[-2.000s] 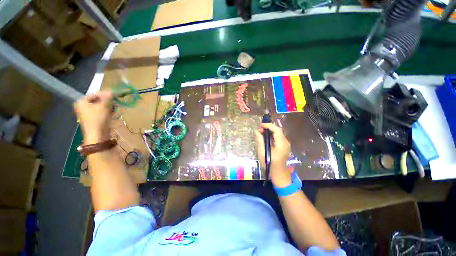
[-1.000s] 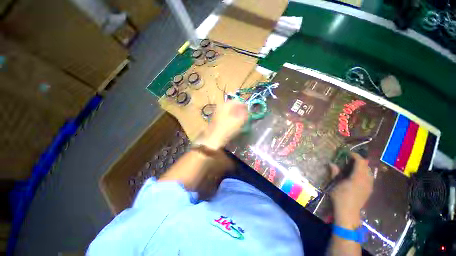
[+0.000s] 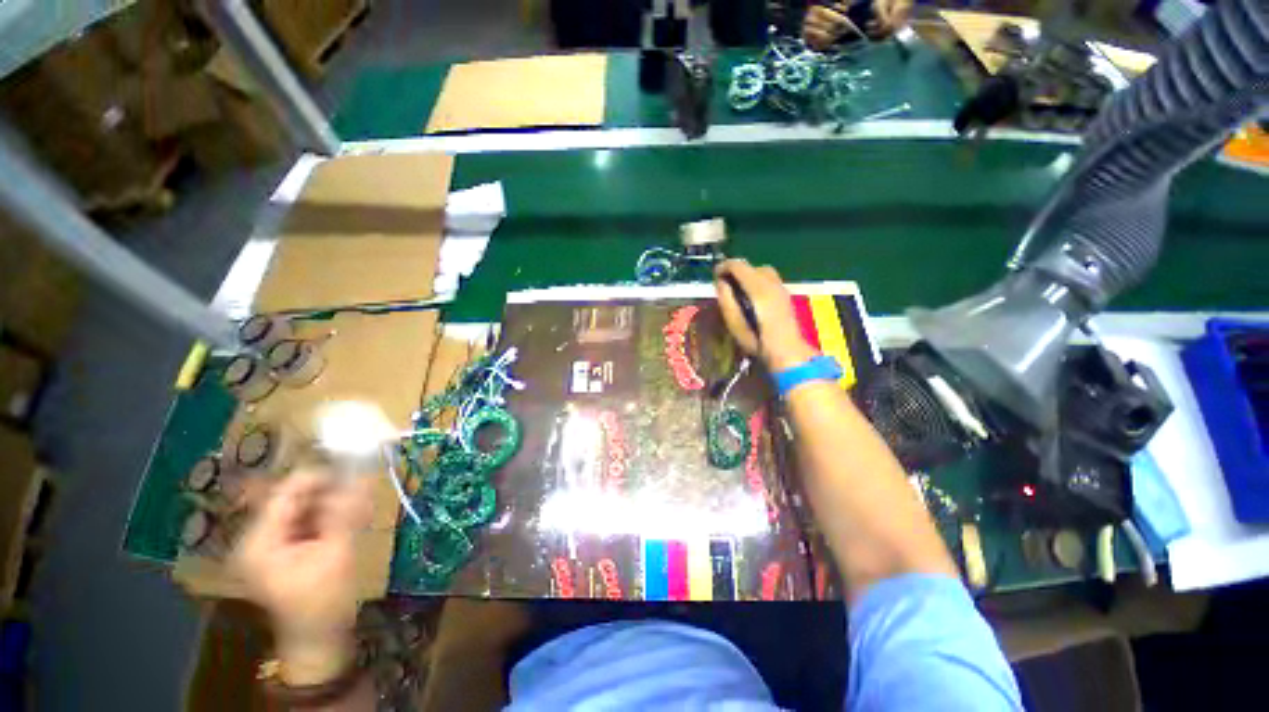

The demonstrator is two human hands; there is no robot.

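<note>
My right hand (image 3: 763,317) is closed on a black soldering iron (image 3: 746,306) at the far edge of the brown printed sheet (image 3: 557,417), its front end close to a small tan block (image 3: 704,234). A green ring circuit board (image 3: 727,437) with a wire lies on the sheet below that hand. Several green rings with white wires (image 3: 459,490) lie heaped at the sheet's left edge. My left hand (image 3: 304,536) is blurred over the cardboard on the left. A bright whitish blur shows by its fingertips; I cannot tell whether it holds anything. Dark-rimmed round parts (image 3: 255,445) stand beside it.
A clear fume funnel (image 3: 1009,334) on a grey ribbed hose hangs at the right, above a black unit (image 3: 1092,417) with a red light. A blue tray (image 3: 1239,383) is at the far right. Another person's hands (image 3: 852,20) show across the bench.
The view has swung back from the left. My right hand has moved to the sheet's far edge. My left hand has left the green rings for the round parts. A ring now lies mid-sheet.
</note>
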